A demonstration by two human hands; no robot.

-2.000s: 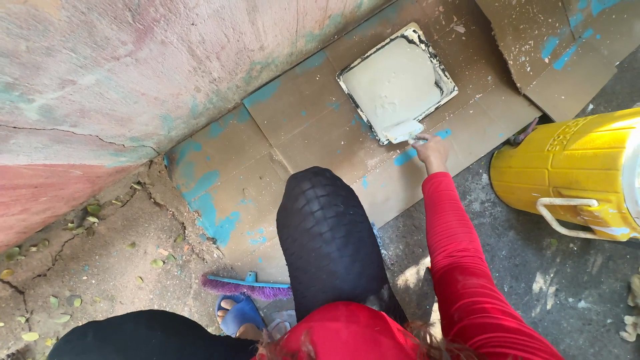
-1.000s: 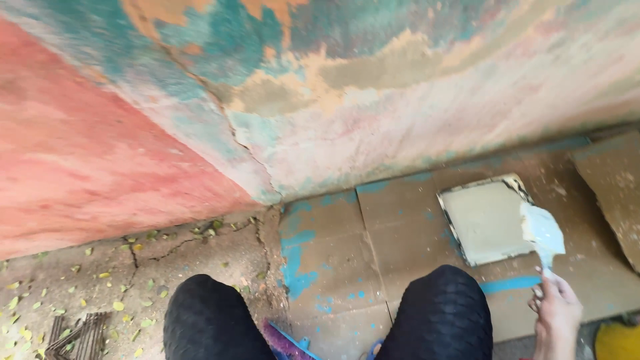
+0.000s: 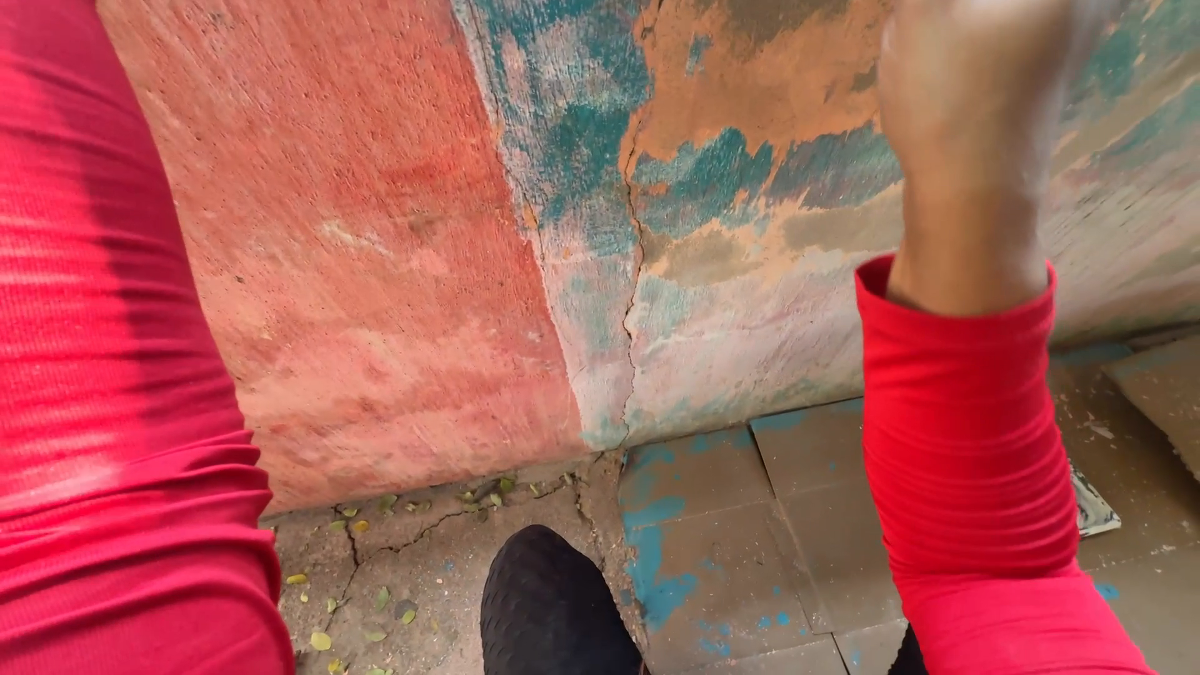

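Note:
My right hand (image 3: 984,84), blurred and cut off by the top edge, is raised in front of the painted wall (image 3: 741,187). Its fingers and anything in them cannot be made out. A red sleeve covers that forearm. Only the red sleeve of my left arm shows, along the left edge; the left hand is out of view. The wall is coral red on the left and patchy teal, orange and pale pink on the right, with a long crack (image 3: 630,309) running down it. A corner of the putty tray (image 3: 1095,506) peeks out from behind my right forearm.
Cardboard sheets (image 3: 722,553) with blue paint marks lie along the foot of the wall. Left of them is cracked ground (image 3: 431,581) with fallen leaves. My knee (image 3: 553,600) in black cloth juts up at the bottom middle.
My right hand has gone from the tray, where it held a putty-laden scraper, up in front of the wall. My left sleeve has come into view. The view has swung toward the wall.

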